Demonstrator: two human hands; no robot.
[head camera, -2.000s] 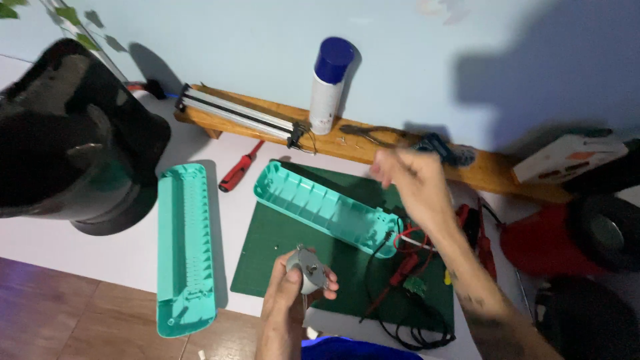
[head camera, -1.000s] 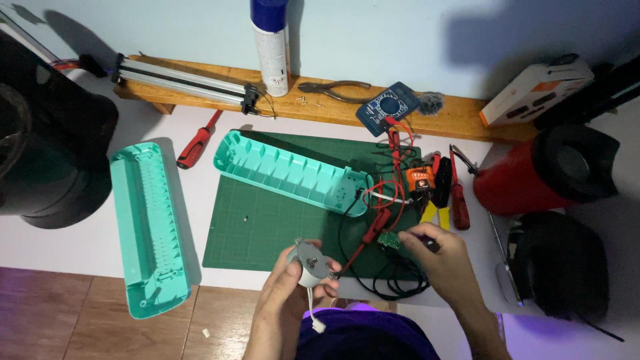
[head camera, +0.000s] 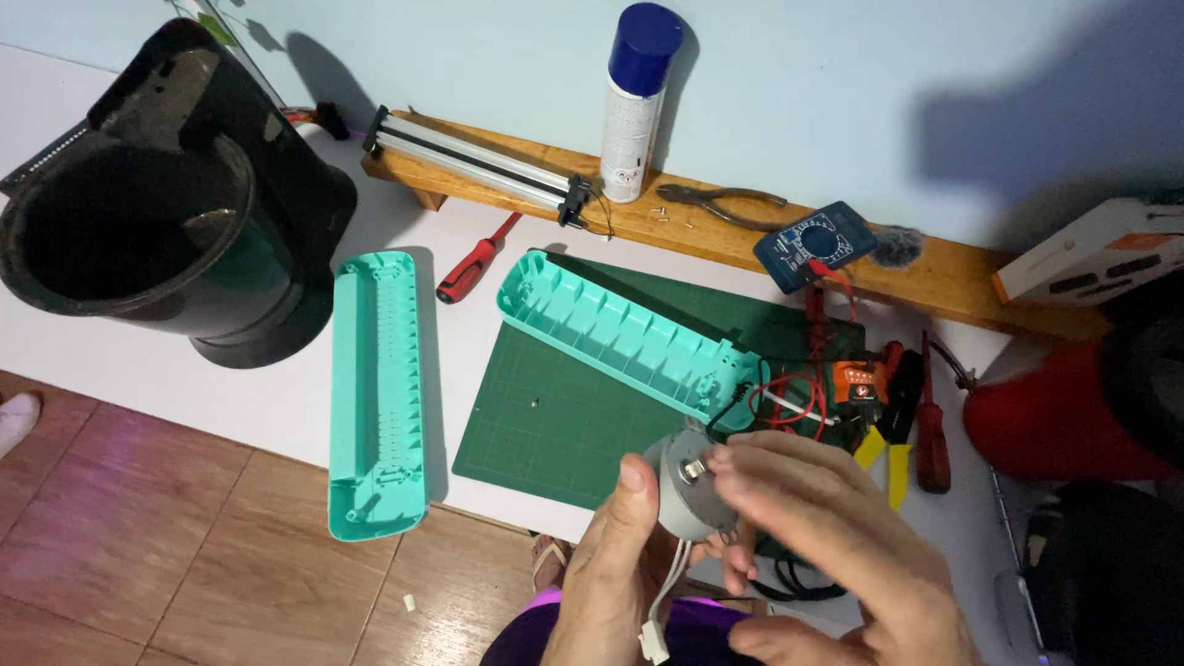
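My left hand grips a small round grey motor by its edge. Two white wires with a white connector hang from the motor. My right hand is at the motor's right side, fingertips at its short metal shaft; whether they touch it is unclear. Behind the hands, a turquoise plastic housing half lies on a green cutting mat. The matching turquoise half lies to the left on the white table. Red test leads run from a blue multimeter.
A red screwdriver, a black bucket-like container and a red container stand or lie around the mat. Along the wooden shelf are pliers, a spray can and metal rails. Yellow-handled wire strippers lie right.
My right hand has moved from the small green circuit board and cables to the motor. The motor has stayed in my left hand.
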